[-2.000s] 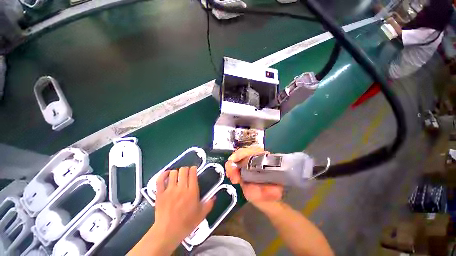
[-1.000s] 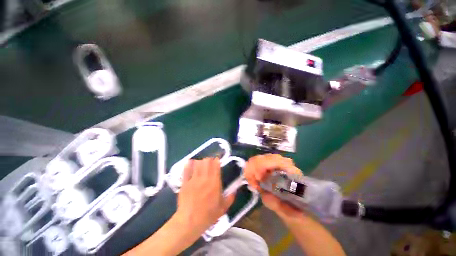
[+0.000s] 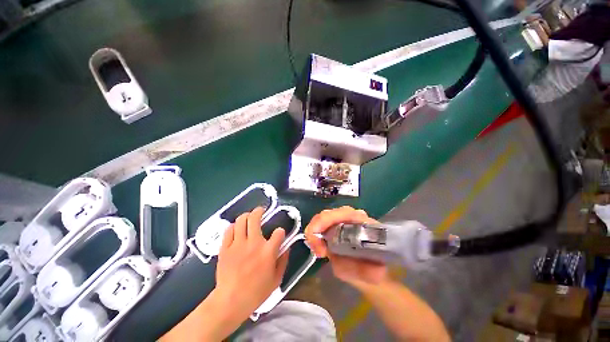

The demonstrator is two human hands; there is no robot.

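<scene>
My right hand (image 3: pixel 348 234) is closed around the electric screwdriver (image 3: pixel 391 242), whose front end points left; its tip is hidden at my fingers. My left hand (image 3: pixel 247 257) lies over several white oval housings on the green bench, fingers spread across them. One housing (image 3: pixel 213 235) shows to the left of its fingertips, with its round end down left. Another housing's loop (image 3: pixel 294 215) shows between my hands, and a third (image 3: pixel 292 280) lies nearest me, partly under my left hand. Whether the left fingers grip a housing is hard to tell.
The screw feeder (image 3: pixel 344 110), with brassy specks in its front tray (image 3: pixel 324 177), stands ahead. A second grey tool (image 3: pixel 418 103) is beside it. Housings (image 3: pixel 83 260) pile at left; one (image 3: pixel 120 90) lies on the conveyor beyond the rail (image 3: pixel 200 137). A black cable (image 3: pixel 528 100) arches right. A person's sleeve (image 3: pixel 568 63) shows.
The view has shifted and sharpened. The housing on the conveyor has moved right relative to the rail and feeder since the first frame. Both hands remain near the same housings, with the screwdriver still held.
</scene>
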